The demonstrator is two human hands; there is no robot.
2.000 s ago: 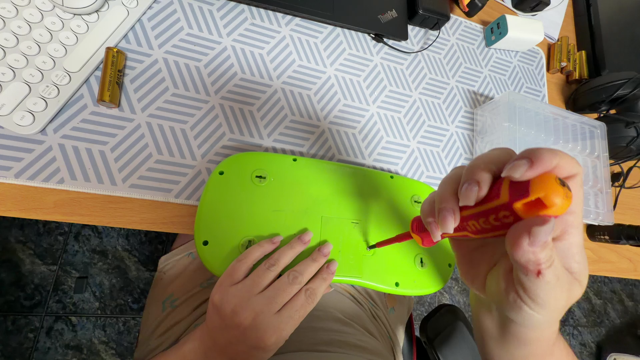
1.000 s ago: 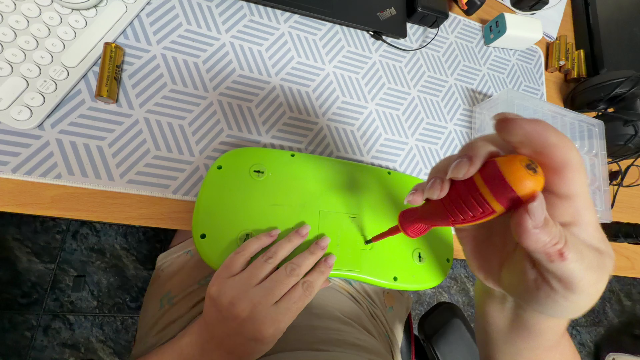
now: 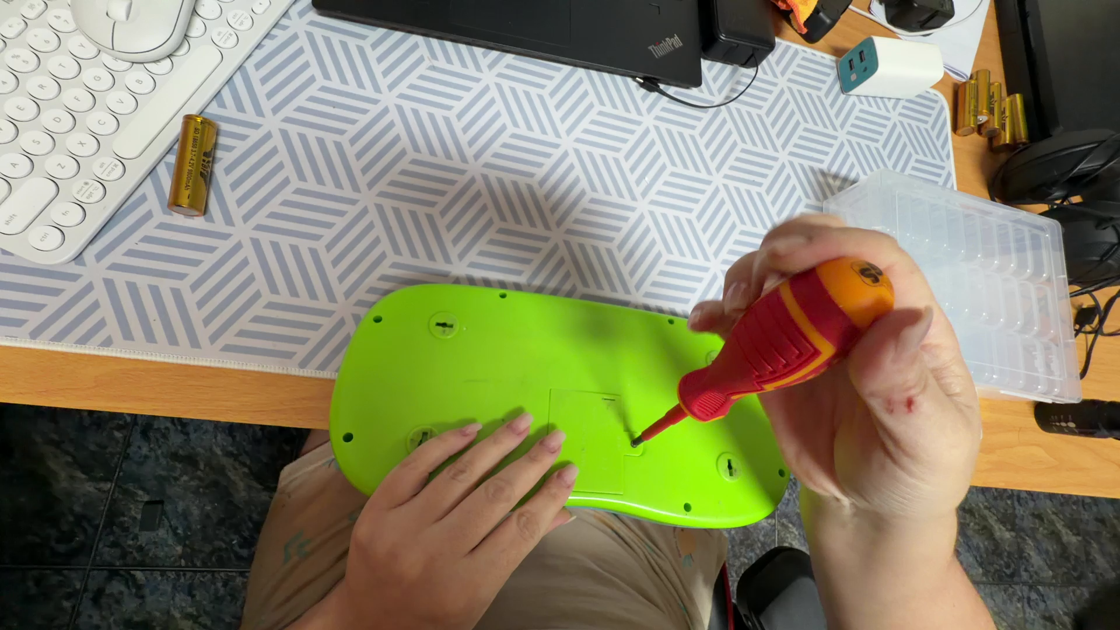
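A bright green plastic casing (image 3: 525, 359) lies back side up, partly on my lap and against the table edge. Its rectangular battery cover (image 3: 588, 442) has a screw hole at the right side. My right hand (image 3: 884, 394) grips a red and orange screwdriver (image 3: 770, 346), tilted, with its tip at that hole. Flat on the casing's lower middle rests my left hand (image 3: 472, 516), fingers slightly apart, partly over the cover's left edge and a keyhole slot. Whether the screw is in the hole cannot be told.
A gold cylindrical battery (image 3: 192, 164) lies beside the white keyboard (image 3: 79, 131) and mouse (image 3: 140, 22). Behind are a black laptop (image 3: 542, 31) and a white charger (image 3: 888, 67). Several batteries (image 3: 989, 109), a clear plastic case (image 3: 980, 280) and black headphones (image 3: 1050, 175) lie at the right.
My right hand's fingers have shifted around the screwdriver handle, and its grip has changed. The tip stays at the cover's screw hole. My left hand stays on the casing.
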